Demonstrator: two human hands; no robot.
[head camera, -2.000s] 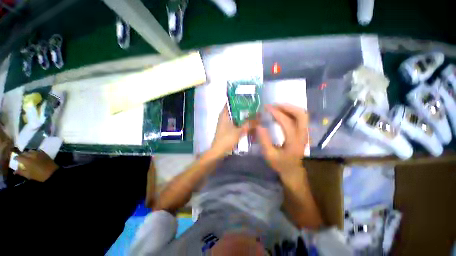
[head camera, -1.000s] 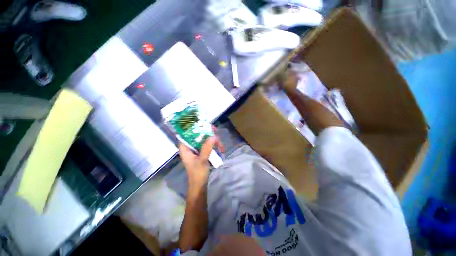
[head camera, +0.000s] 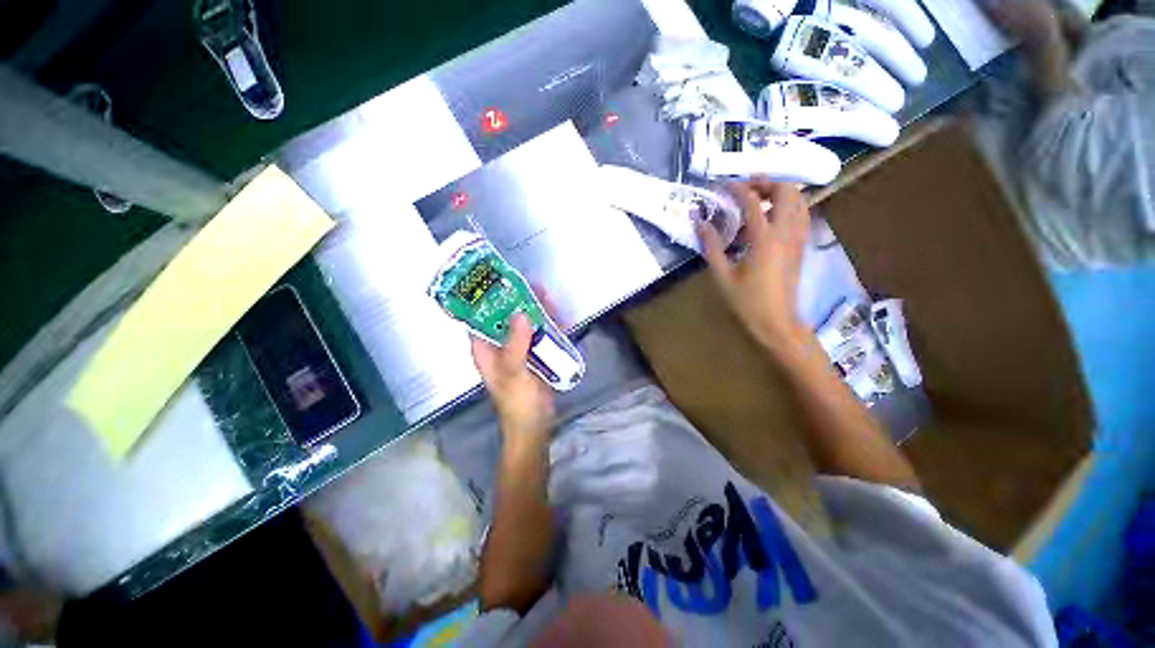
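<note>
My left hand (head camera: 509, 367) holds a half-assembled unit (head camera: 488, 289) by its narrow end, over the bench edge. The unit is an open white shell with a green circuit board facing up. My right hand (head camera: 757, 247) grips a white shell cover (head camera: 665, 203) by its right end, above the bench edge beside the box. The cover's other end points up and left over the grey printed sheet. My fingers hide part of the cover's right end.
Several finished white devices (head camera: 830, 112) lie at the upper right beside a crumpled wipe (head camera: 690, 79). A brown carton (head camera: 975, 317) with white parts stands at the right. A yellow strip (head camera: 203, 310) and phone (head camera: 300, 365) lie left. Another person's arm (head camera: 1041, 44) shows upper right.
My right hand has come up out of the carton with a white shell cover. My left hand still holds the unit. The view has shifted slightly.
</note>
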